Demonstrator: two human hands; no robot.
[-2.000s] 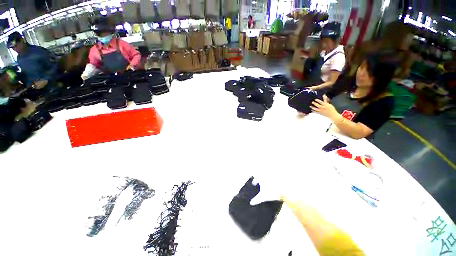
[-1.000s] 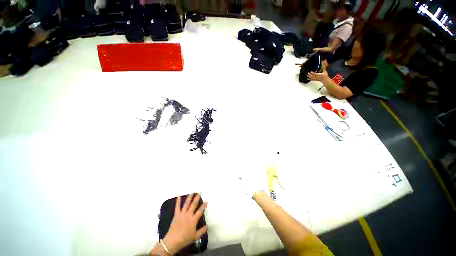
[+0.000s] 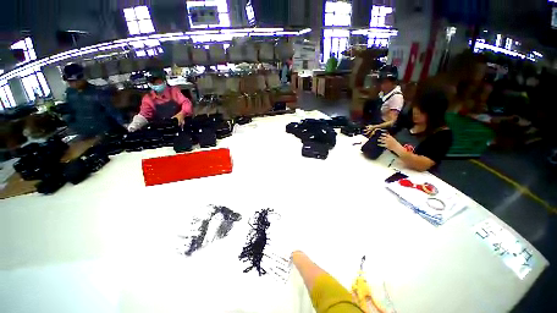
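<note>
A pile of thin black cords (image 3: 258,241) lies on the white table in front of me. A looser grey-silver pile (image 3: 211,229) lies to its left. My right arm reaches in from the bottom. My right hand (image 3: 288,258), apparently in a white glove, blends into the table beside thin strands at the black pile's right. Whether it holds anything cannot be told. A yellow air gun (image 3: 363,290) lies right of my forearm, its dark nozzle pointing away. My left hand is out of view.
A long red bin (image 3: 187,166) stands mid-table. Black bags (image 3: 314,136) lie in heaps at the far side and left. Papers (image 3: 427,202) with red-handled tools and a pale ring lie at the right. A person at the right (image 3: 427,137) handles a black bag; others stand across the table.
The view has tilted up. The black bag under my left hand, and that hand, have left the picture. My right hand has moved from beside the air gun towards the black cord pile.
</note>
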